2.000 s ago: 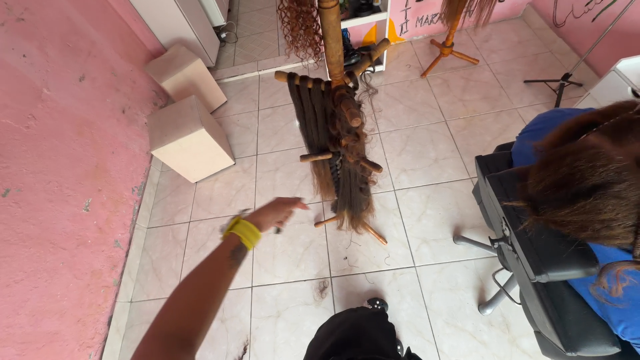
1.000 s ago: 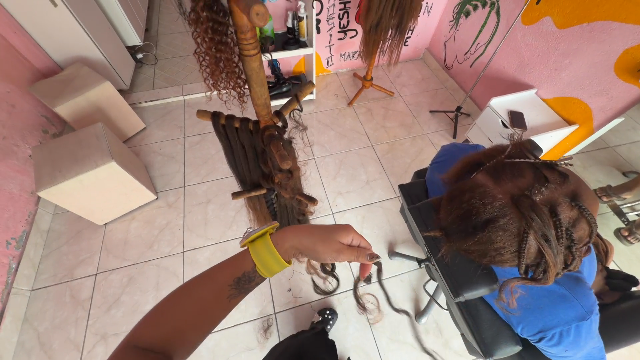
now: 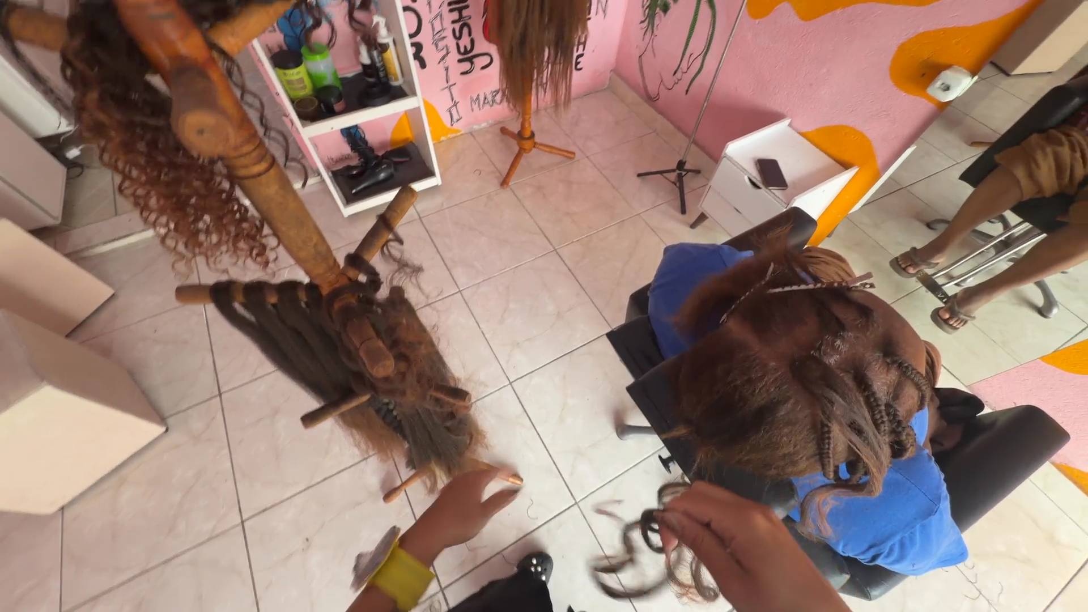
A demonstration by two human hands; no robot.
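Observation:
Between the fingertips of my right hand [image 3: 722, 535] is a thin, wavy strand of dark hair [image 3: 629, 561], hanging in loops over the floor. My left hand [image 3: 463, 508], with a yellow band at the wrist, is low in the middle, its fingers apart near the foot of the wooden hair stand [image 3: 289, 212]. Whether it touches the hair bundles [image 3: 416, 416] hung on the pegs I cannot tell. To the right sits a person in blue, their brown hair [image 3: 756, 374] partly loose and partly in braids [image 3: 884, 416], close to my right hand.
The black salon chair [image 3: 1003, 459] holds the seated person. White boxes [image 3: 68, 416] stand at the left. Behind are a white shelf [image 3: 365, 110] with bottles, a second stand [image 3: 527, 144] with hair, a thin tripod [image 3: 680, 174] and a white cabinet [image 3: 748, 183] bearing a phone.
The view has swung right and toward the person. My right hand has come into view with the wavy strand; one second ago a strand hung at my left hand, which now has its fingers apart.

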